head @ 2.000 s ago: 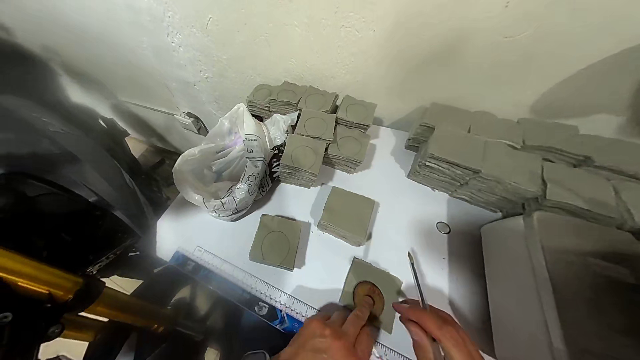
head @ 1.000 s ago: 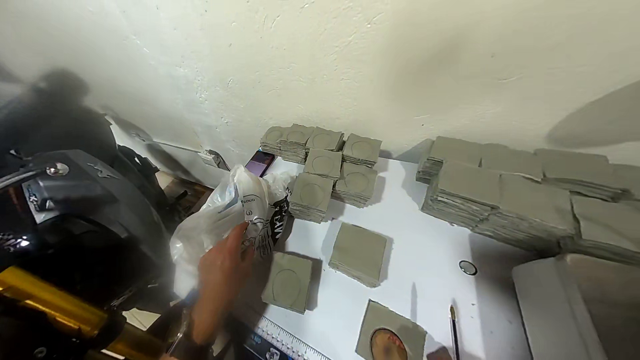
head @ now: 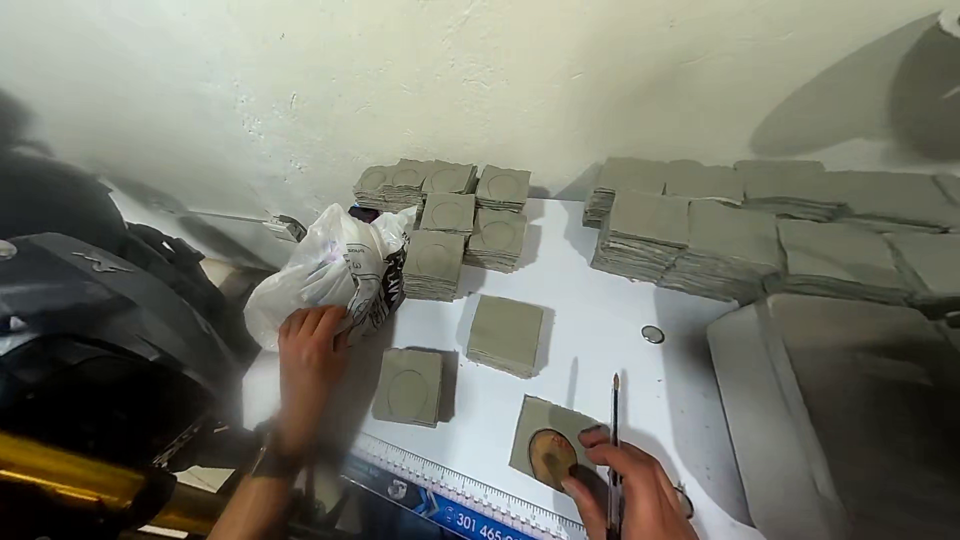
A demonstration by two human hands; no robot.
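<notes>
My left hand has its fingertips on a white plastic bag that bears writing. My right hand holds a thin pen-like tool upright between its fingers, tip away from me. Its thumb and forefinger are at the edge of a round wooden disc, which lies on a square grey-green sheet. To the left stands a small stack of squares with a circle marked on top. Behind it is an unmarked stack. More circle-marked stacks stand beside the bag.
Large stacks of plain squares line the wall at the right, behind a bulky grey object. A small round metallic disc lies on the white table. A clear ruler runs along the front edge. A dark motorcycle stands left.
My left hand was at the wooden disc two seconds ago and has moved left to the bag. My right hand, almost out of view one second ago, is at the disc with the pen-like tool.
</notes>
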